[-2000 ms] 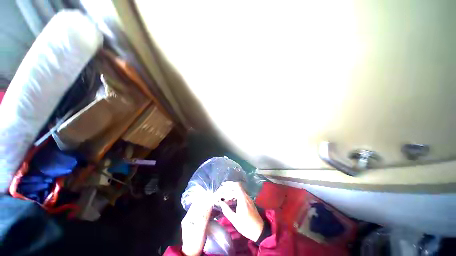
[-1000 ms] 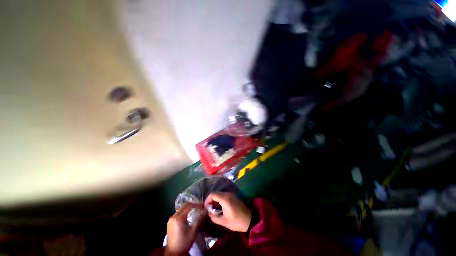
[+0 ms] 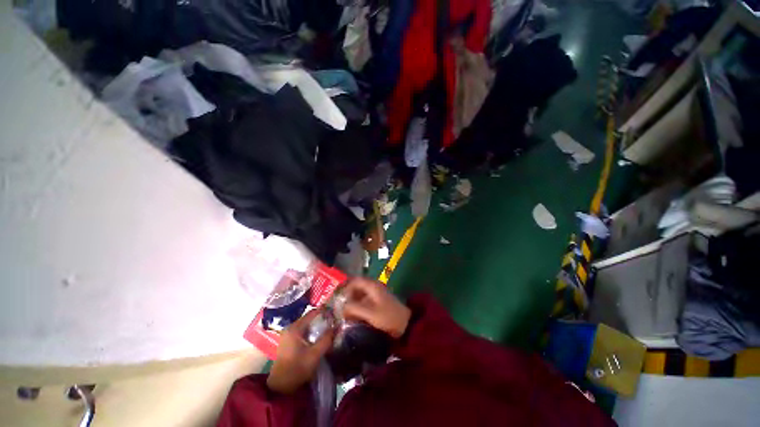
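My left hand [image 3: 297, 354] and my right hand [image 3: 375, 307] are close together at the bottom centre, below the red box. Both hold the gathered neck of a clear plastic bag [image 3: 321, 327]. Dark contents [image 3: 360, 345] show below my right hand. Whether a tie is between my fingertips is too small to tell. The red box [image 3: 262, 333] lies against the white wall, partly behind my hands, with dark pads [image 3: 286, 312] on it. A clear bag with pale contents [image 3: 287, 288] lies at the box's far side.
Dark fabric [image 3: 258, 158] is heaped beyond the box. A red garment [image 3: 421, 67] hangs at the top centre. Pale scraps [image 3: 544, 217] lie on the green floor [image 3: 492, 267]. Cabinets [image 3: 637, 288] and a blue and yellow box [image 3: 615, 360] stand right. A door handle [image 3: 85, 404] is bottom left.
The view has swung from the door and wooden shelf to the heaped fabric and floor aisle. My hands stay together at the bag's neck, and the red box is now just beyond them.
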